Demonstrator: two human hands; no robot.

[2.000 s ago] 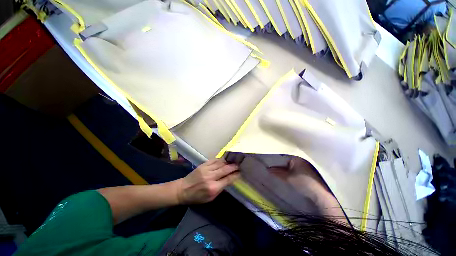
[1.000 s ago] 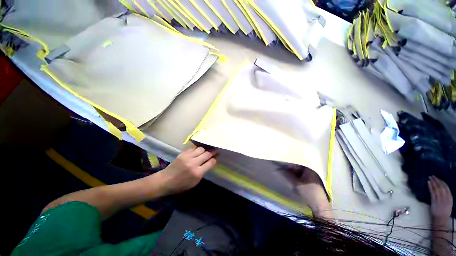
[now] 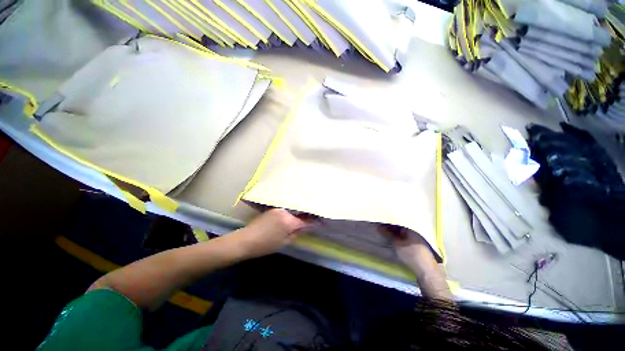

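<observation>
A light grey-beige bag body (image 3: 356,171) with yellow side edges lies on the table in front of me, its open edge towards me. My left hand (image 3: 277,227) is at the left part of this open edge, its fingertips hidden under the top layer. My right hand (image 3: 413,250) reaches in under the top layer near the right end. Its fingers are mostly in shadow, so I cannot tell whether they grip anything. A darker inner layer (image 3: 349,230) shows in the narrow gap between the hands.
Flat panels (image 3: 147,116) lie at left. A fanned row of panels (image 3: 253,24) is at the far side, folded stacks (image 3: 548,48) far right. Narrow strips (image 3: 483,195), white scrap (image 3: 519,156), a black heap (image 3: 576,182) and a small corded tool (image 3: 545,260) are at right.
The bag mouth has dropped from widely lifted to a narrow gap. My left hand has moved inward along the edge, its fingers further under. The view has shifted right; another hand at the black heap is gone.
</observation>
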